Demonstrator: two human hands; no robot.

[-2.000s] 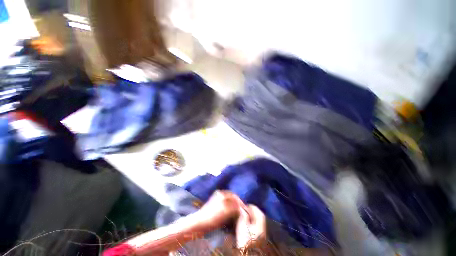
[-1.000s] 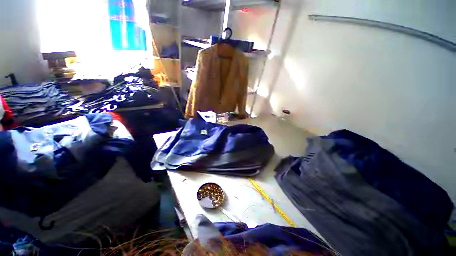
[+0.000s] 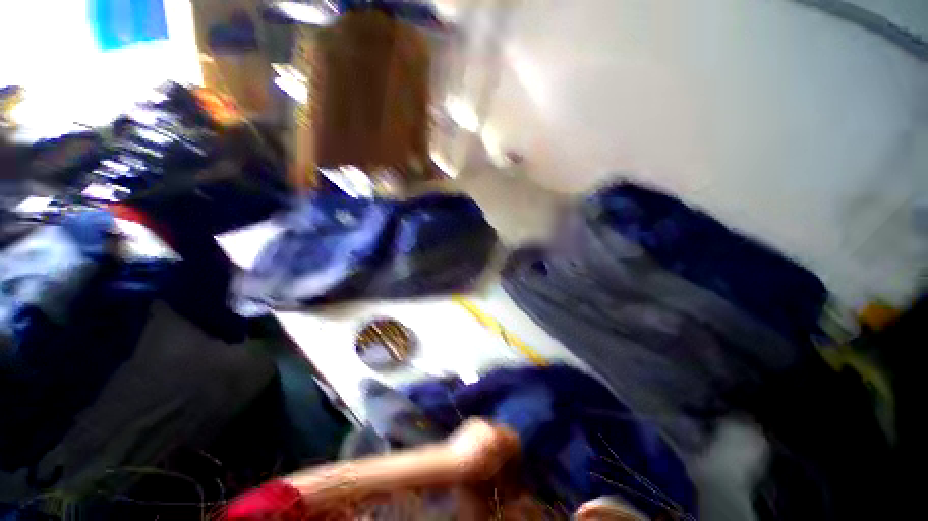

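Observation:
A jacket with navy lining and a grey edge lies in front of me, over the near end of the white table. My left hand, below a red sleeve, comes in from the lower left. It is blurred, with its fingers curled closed on the jacket's near part. My right hand shows only as a small blurred piece at the bottom edge, right of the left hand; its fingers and anything in them are hidden. A round dish of gold-brown buttons stands beyond the jacket. No needle or thread can be made out.
A yellow tape measure lies on the white table. A lower jacket pile is beyond the dish, a larger grey and navy pile at the right. Dark clothes are heaped at the left. A brown jacket hangs behind.
The view has tilted down again since one second ago, and both hands are back in the picture. Compared with two seconds ago, my right hand is lower, farther right and apart from the left.

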